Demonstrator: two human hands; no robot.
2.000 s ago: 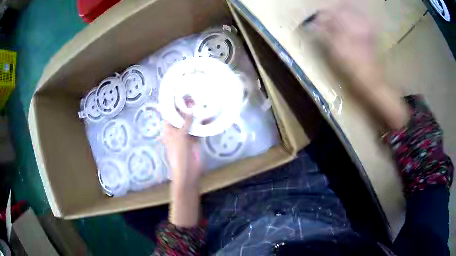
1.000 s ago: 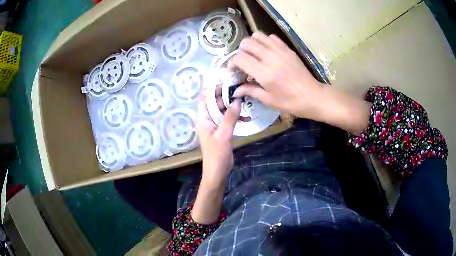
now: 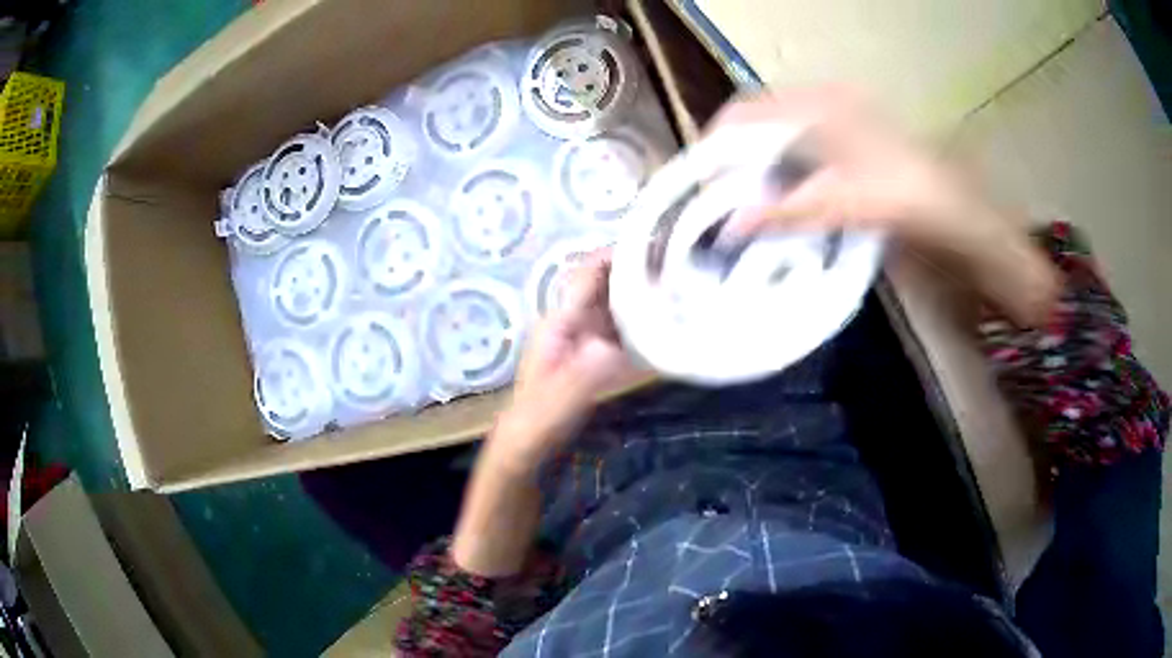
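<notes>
A round white plastic housing [image 3: 733, 315] with curved slots is held over the lap, beside the open carton [image 3: 167, 321]; it is blurred. My left hand [image 3: 578, 341] grips its left rim. My right hand [image 3: 848, 167] is over its upper right part, with fingers reaching to the centre; the hand is blurred. A dark spot shows at the housing's centre by my fingertips; I cannot tell if it is an insert. More housings lie in the carton, several under a cloudy plastic layer sheet [image 3: 347, 264] and several on top of it.
The cardboard-covered bench [image 3: 1067, 154] is on the right, with a seam across it. A yellow crate [image 3: 28, 135] stands on the green floor at the far left. Cardboard flaps [image 3: 84, 566] are at the lower left. The carton's wall runs close beside my left forearm.
The housing has moved right and up, out from over the carton's corner, and faces the camera more. Both hands have moved with it, my right hand further right.
</notes>
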